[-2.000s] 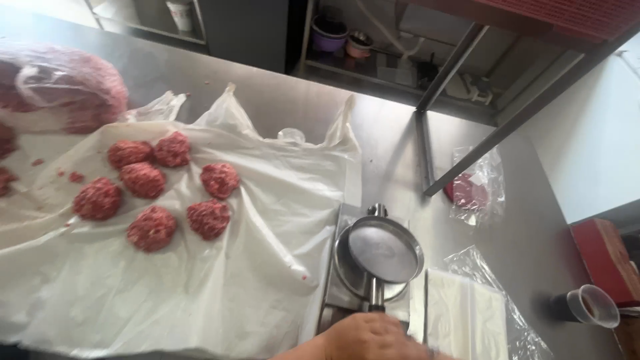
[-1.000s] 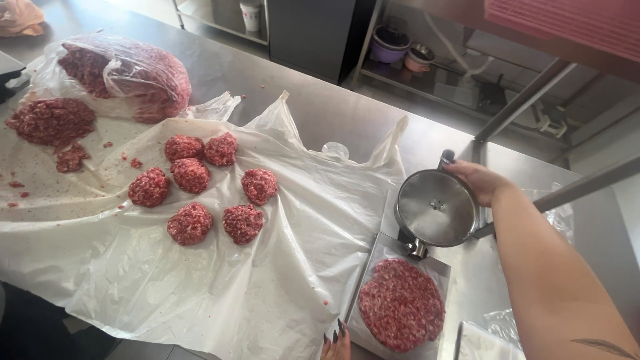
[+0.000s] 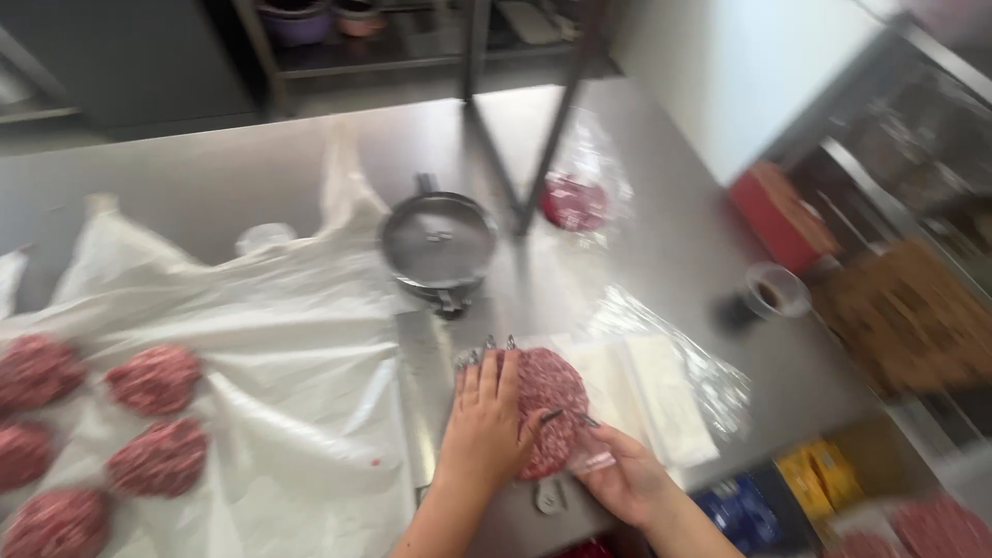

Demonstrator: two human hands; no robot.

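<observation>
A flattened ground-meat patty (image 3: 554, 387) lies on the base of a metal patty press. My left hand (image 3: 484, 418) rests over its left side, fingers apart, thumb across the meat. My right hand (image 3: 624, 473) pinches a clear plastic sheet (image 3: 593, 457) at the patty's lower right edge. Behind them the round press lid (image 3: 438, 236) is swung back. Several ground-meat balls (image 3: 159, 457) sit on white plastic (image 3: 302, 434) at the left. White sheets (image 3: 670, 403) are stacked just right of the patty.
A metal frame leg (image 3: 523, 221) stands behind the press, beside bagged red meat (image 3: 577, 203). Crumpled clear film (image 3: 713, 387) lies at the right. Near the counter's right edge are a clear cup (image 3: 777, 292) and a red box (image 3: 783, 217). Blue packets (image 3: 736, 511) and yellow packets (image 3: 821, 477) sit lower right.
My right hand has left the raised press and come down to the patty's edge. My left hand has moved from beside the base onto the patty. The view has swung right.
</observation>
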